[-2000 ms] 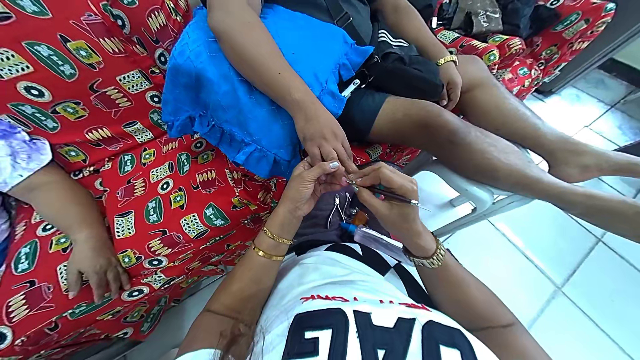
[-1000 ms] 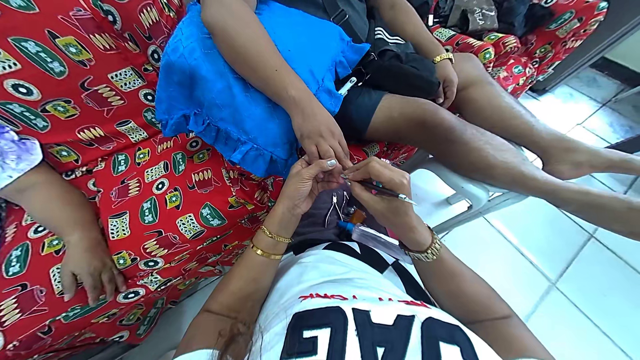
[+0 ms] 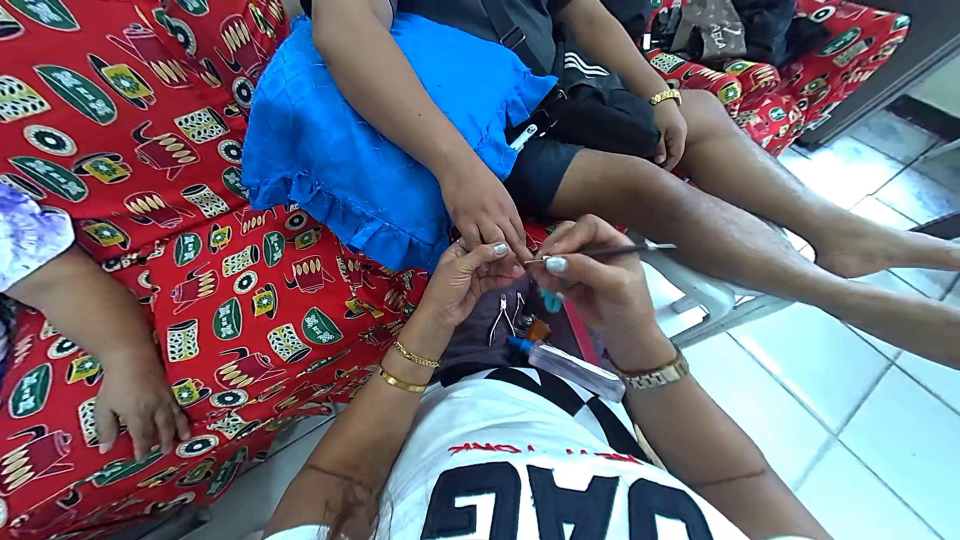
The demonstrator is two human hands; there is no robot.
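My left hand [image 3: 472, 281] holds a finger of a seated person's hand [image 3: 484, 206], thumb on top. A slim, dark-handled manicure tool [image 3: 607, 249] is pinched in my right hand [image 3: 596, 277]; its thin metal tip is at that person's fingertip, though the exact contact is too small to tell. Just below my hands, on a dark cloth over my lap, lie metal nippers [image 3: 504, 319], a small amber bottle [image 3: 537, 330] and a clear plastic bottle [image 3: 574, 369] with a blue cap. Something teal [image 3: 551, 300] shows partly behind my right hand.
The person sits on a sofa with a red patterned cover [image 3: 277, 322], a blue ruffled pillow [image 3: 360, 150] under the forearm and a black bag [image 3: 607, 120] on the lap. At the left rests another person's hand [image 3: 139, 397]. A light-coloured plastic stool [image 3: 694, 292] stands beneath the outstretched legs.
My right hand has shifted slightly, and the tool in it lies closer to level than two seconds ago. My left hand stays at the person's finger.
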